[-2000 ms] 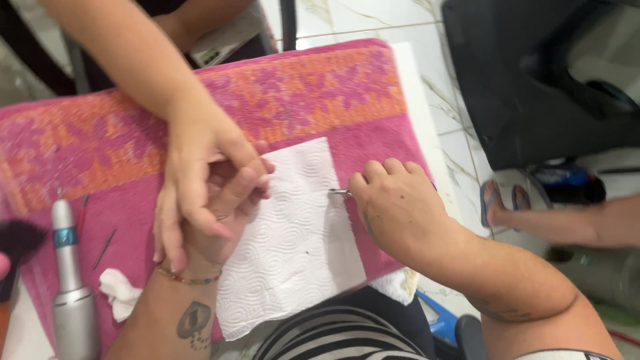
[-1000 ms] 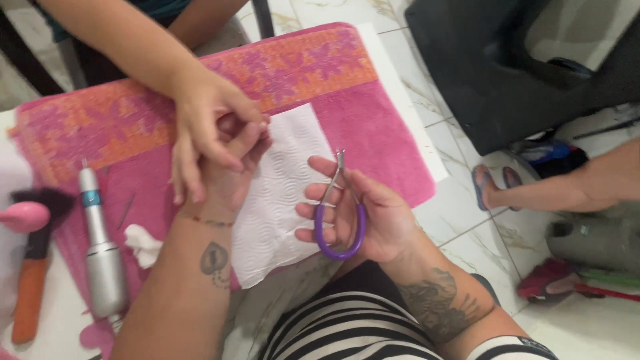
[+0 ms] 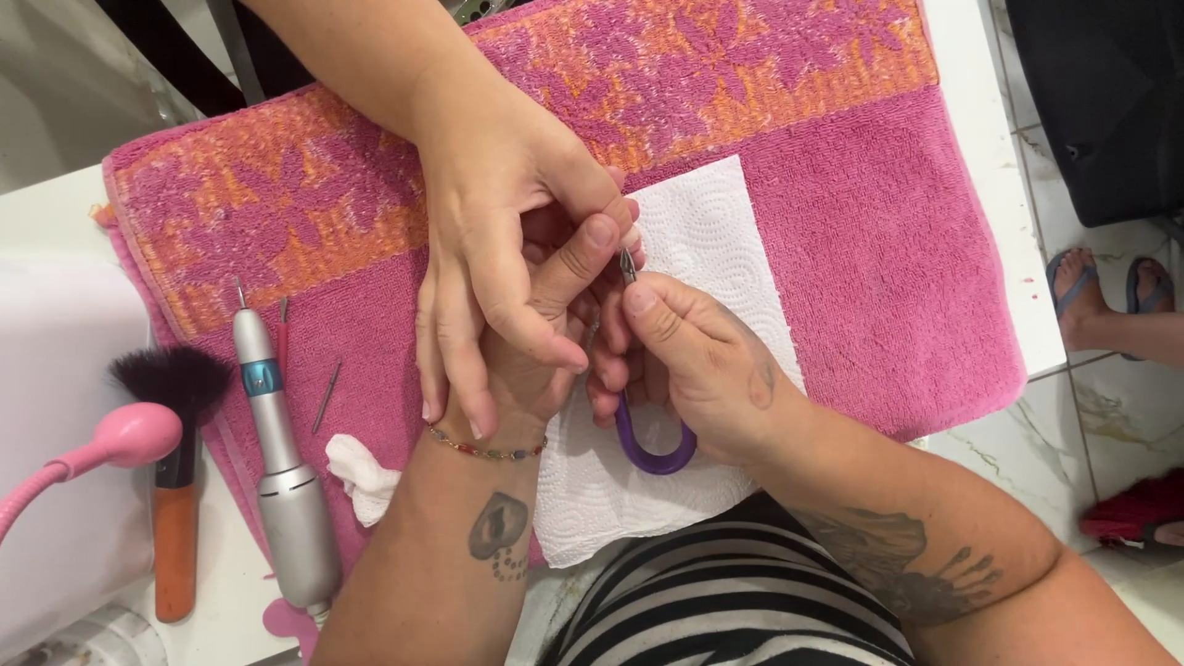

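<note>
My left hand (image 3: 555, 314) grips a finger of another person's hand (image 3: 509, 185), which lies palm down over it. In my right hand (image 3: 689, 356) are cuticle nippers with a purple handle (image 3: 659, 455); their metal jaws (image 3: 628, 266) are at the held fingertip. Whether the jaws touch the skin is too small to tell. Beneath the hands, a white paper towel (image 3: 712, 222) lies on a pink terry towel (image 3: 888, 240) with an orange flowered band. A silver nail drill handpiece (image 3: 287, 481) with a blue ring rests to the left.
Left of the drill lie a black-bristled brush with an orange handle (image 3: 175, 546) and a pink bulb-shaped thing (image 3: 139, 435). A thin metal bit (image 3: 326, 396) and a crumpled white wipe (image 3: 363, 476) are nearer my left forearm. Someone's feet in flip-flops (image 3: 1078, 287) are on the floor at right.
My right hand has come from the right side of the paper towel to the held fingertip. One second ago it lay palm up with the nippers; now its fingers are closed around them.
</note>
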